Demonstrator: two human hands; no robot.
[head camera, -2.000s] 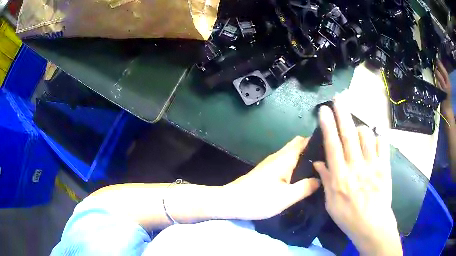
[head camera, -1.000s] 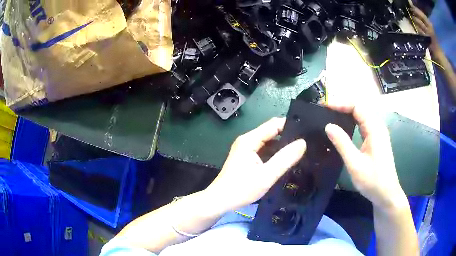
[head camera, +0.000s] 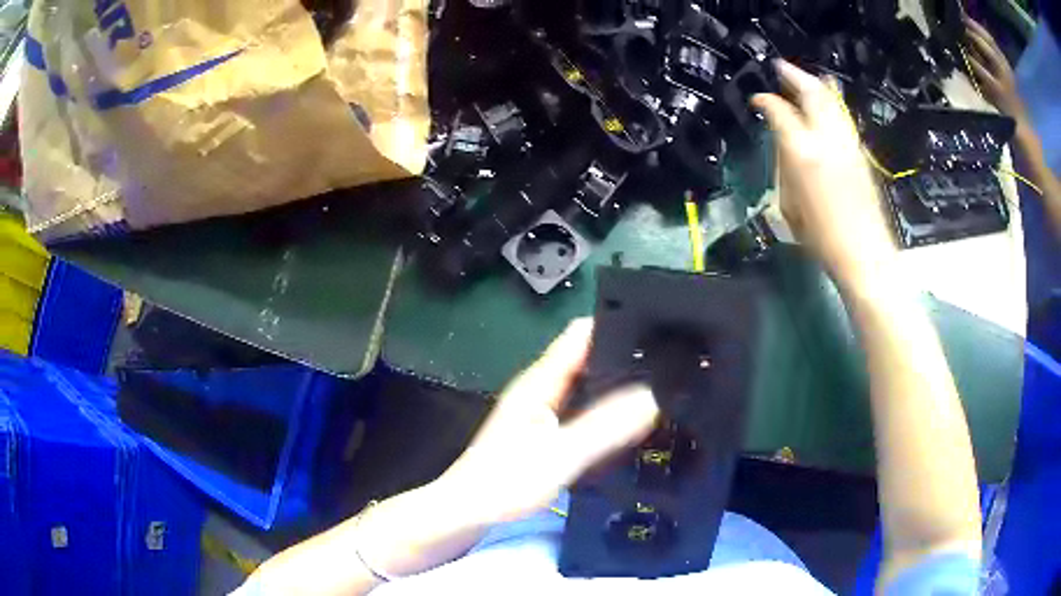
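My left hand (head camera: 541, 437) holds a long flat black socket panel housing (head camera: 695, 466) near my lap, thumb across its face. The panel is tilted towards me. Round openings show in it, with brass-yellow metal inside the lower ones. My right hand (head camera: 814, 146) is off the panel, reaching to the heap of black parts (head camera: 686, 58). Its fingertips are among the dark parts, and I cannot tell whether they hold one. A square socket insert (head camera: 546, 252) with a round recess lies on the green mat (head camera: 465, 332), left of the panel's top end.
A large crumpled brown paper bag (head camera: 221, 116) stands at the back left. Blue bins (head camera: 93, 466) are below the bench at left. A black part with a yellow-green wire (head camera: 952, 198) lies at right. Another person's arm (head camera: 1003, 87) shows at the upper right edge.
My right hand has let go of the panel and moved up to the heap. My left hand still holds the panel, which has shifted slightly left and is more upright in view.
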